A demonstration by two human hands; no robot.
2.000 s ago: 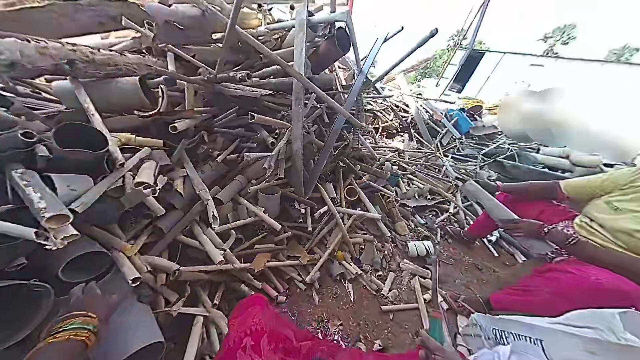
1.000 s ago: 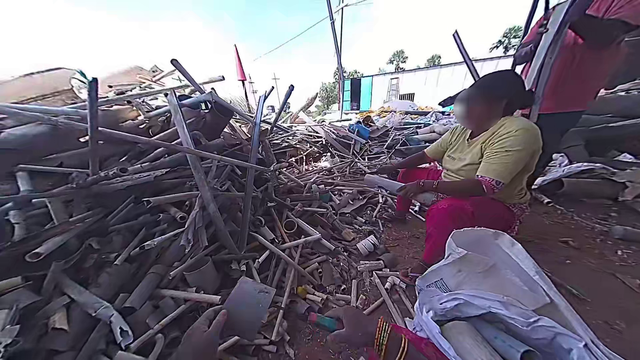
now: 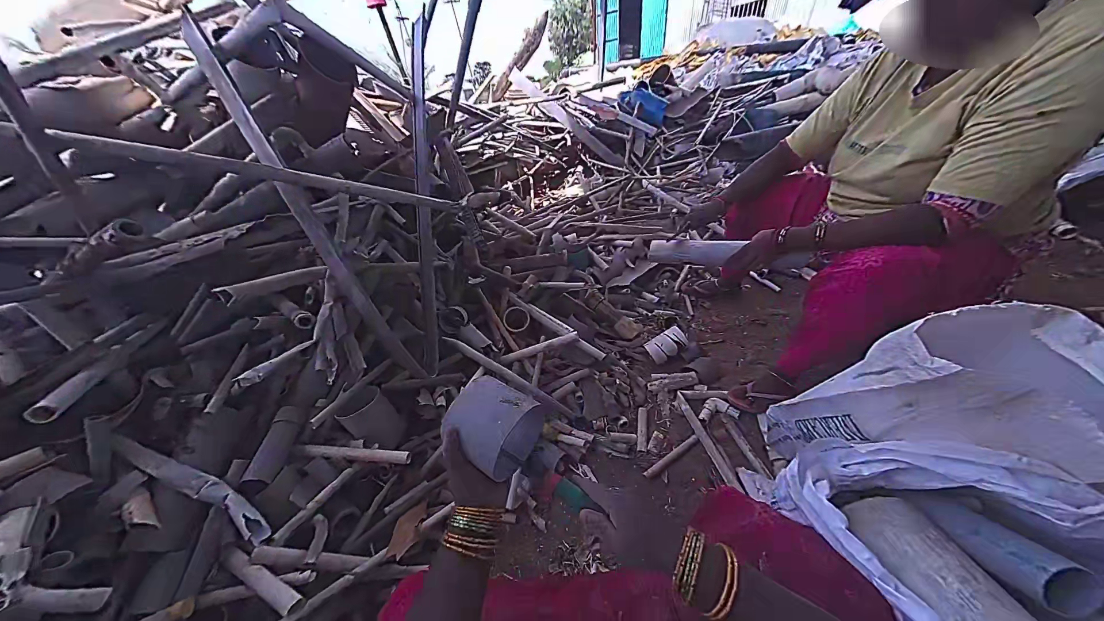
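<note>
My left hand (image 3: 470,479), with several bangles at the wrist, holds a short, wide grey pipe piece (image 3: 492,427) by its left side at the lower middle. Just right of it is my right hand (image 3: 634,526), blurred, its fingers around a tool with a green and red handle (image 3: 571,494); the tool's head is too blurred to name. The tool's far end is close to the pipe piece; whether they touch I cannot tell. Both hands are low over the ground, in front of the heap of scrap pipes (image 3: 345,293).
A person (image 3: 914,164) in a yellow top sits at the right, holding a grey pipe (image 3: 711,253). A white woven sack (image 3: 957,388) with large pipes (image 3: 940,561) lies at the lower right. Long strips (image 3: 297,203) stick up from the heap at the left. Cut pieces litter the soil.
The grey piece in my left hand is raised and turned, showing its curved wall; a second ago it looked flat. The view has shifted closer to the heap and the seated person.
</note>
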